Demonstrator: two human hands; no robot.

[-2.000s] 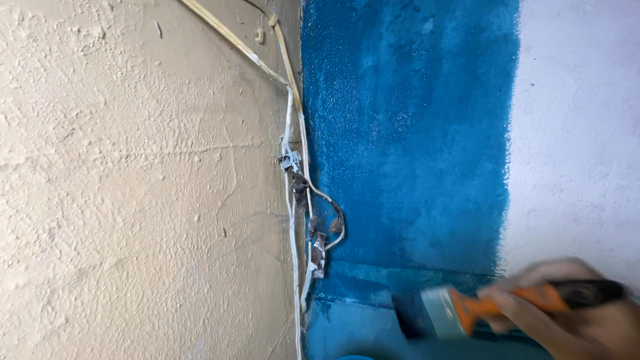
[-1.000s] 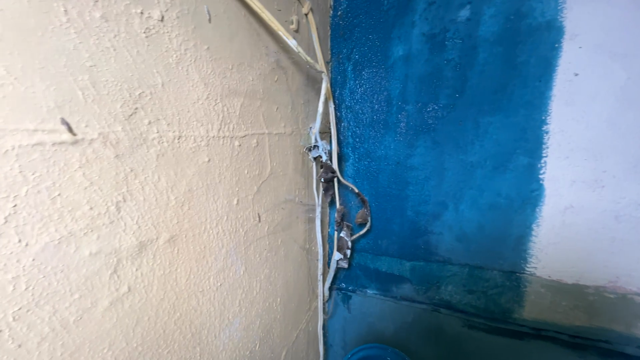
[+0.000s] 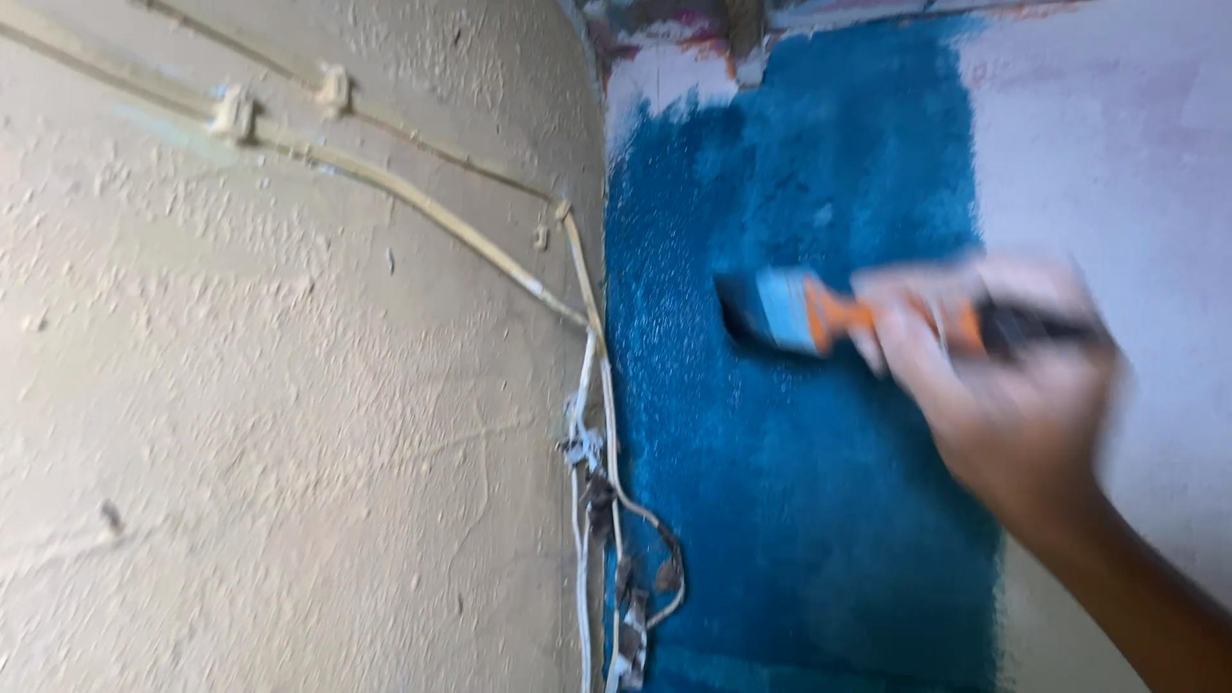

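My right hand, blurred by motion, grips a flat paintbrush by its orange and black handle. The bristles point left and look dark with blue paint; they are at the blue-painted part of the wall, though whether they touch it cannot be told. To the right of the blue stands a pale, whitish stretch of wall. My left hand is out of view.
A rough cream wall meets the blue one at a corner. Cables held by clips run across it and down the corner. Lower down, a wire loop with dark, ragged tape sticks out over the blue paint.
The view has tilted up. My right hand with the brush was low at the right two seconds ago, out of view one second ago, and is now back, higher on the blue wall.
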